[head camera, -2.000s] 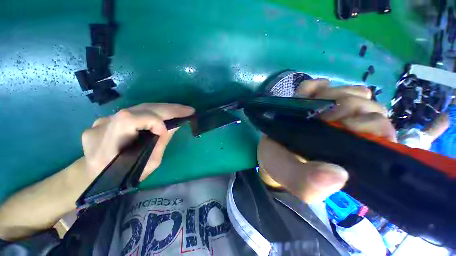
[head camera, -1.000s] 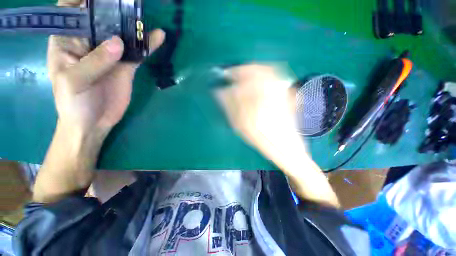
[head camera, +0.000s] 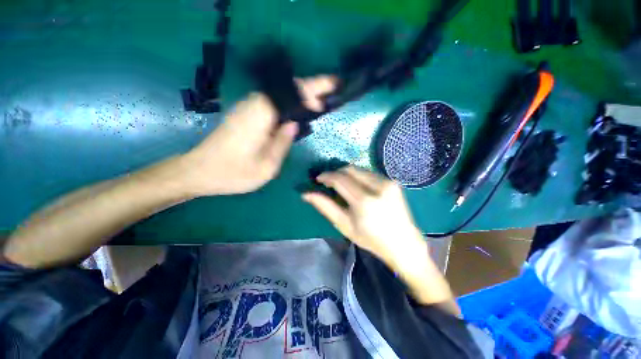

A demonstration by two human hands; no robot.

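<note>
My left hand is closed on a black plastic frame, blurred, which stretches up and to the right over the green mat. My right hand is low over the mat, right of my left hand. A small dark piece is at its fingertips, blurred; whether the fingers grip it cannot be told. A row of small black clips lies on the mat left of the frame. The round screw dish, partly filled with dark bits, is right of my right hand. The electric screwdriver lies beyond it, tip toward me.
A dark small-part cluster lies beside the screwdriver and its cord. A shiny black parts pile is at the far right. Another black frame lies at the top right. A blue bin and white plastic bag are below right.
The screwdriver was in my right hand two seconds ago and has lain on the mat since the second frame. My left hand has moved right with the frame; my right hand has moved lower.
</note>
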